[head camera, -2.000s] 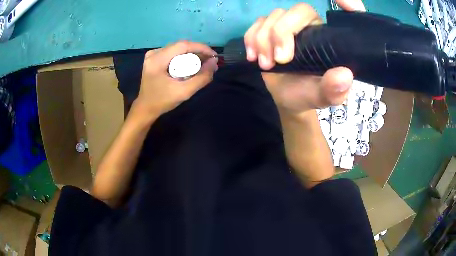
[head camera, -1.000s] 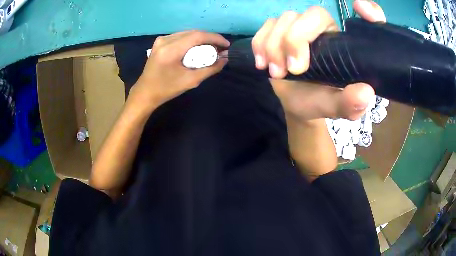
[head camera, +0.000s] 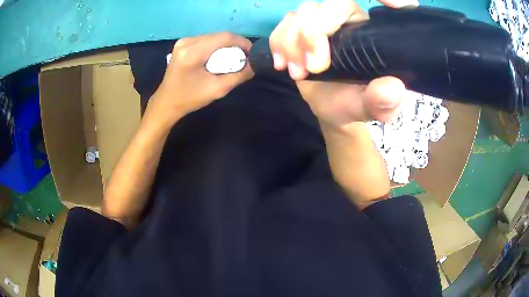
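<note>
My left hand holds a white plastic body above my lap, its rounded white end showing between thumb and fingers. My right hand grips the black electric screwdriver, which lies almost level and points left. The screwdriver's tip meets the right side of the white body, at my left fingertips. The exact contact point is small and partly hidden by the fingers.
The green bench runs across the top. An open carton at lower left has a small white piece in it. A carton at right holds many white bodies. White pieces lie at the bench's right end. A blue object stands far left.
The screwdriver and right hand moved right, then back left. The left hand turned the white body slightly, and the tip now sits closer against it with less bit showing.
</note>
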